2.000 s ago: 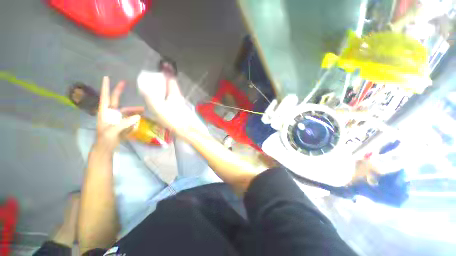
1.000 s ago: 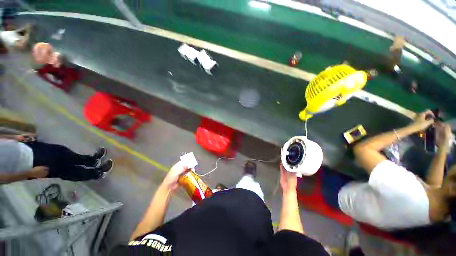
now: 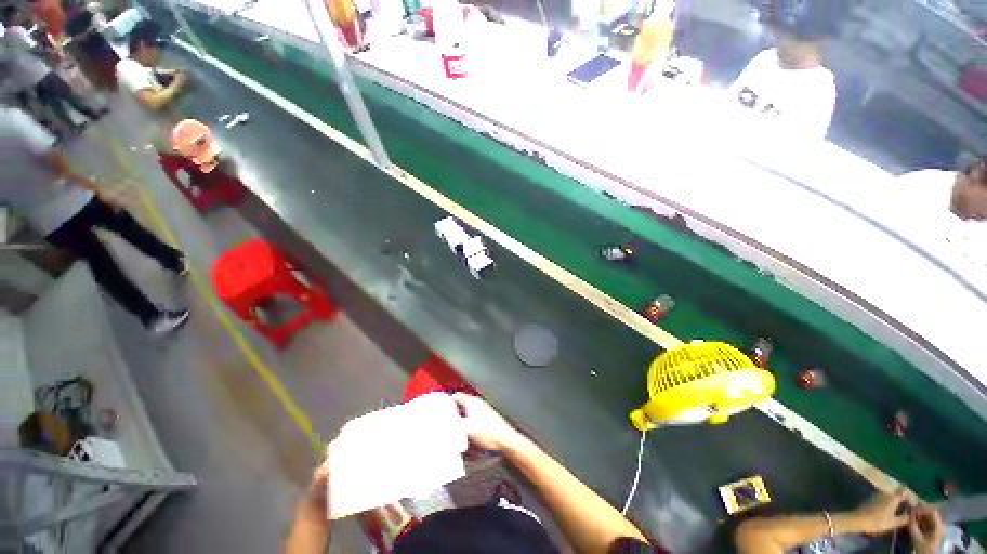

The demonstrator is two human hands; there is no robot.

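A broad white object (image 3: pixel 397 454), washed out by glare so that I cannot tell what it is, is held in front of my body above the aisle floor. My left hand (image 3: pixel 315 504) is at its left edge, partly hidden behind it. My right hand (image 3: pixel 484 422) grips its upper right edge. A red and pale item shows partly below it, too blurred to name.
A yellow fan (image 3: pixel 706 383), white blocks (image 3: pixel 463 246), a grey round disc (image 3: pixel 536 344) and a small yellow-framed item (image 3: pixel 745 495) lie on the dark green bench. Red stools (image 3: pixel 267 284) stand left. Another person's hands (image 3: pixel 907 517) are at lower right.
The view has shifted, showing more of the line. The white fan in my right hand and white block in my left are no longer recognisable; both hands now hold the broad white object.
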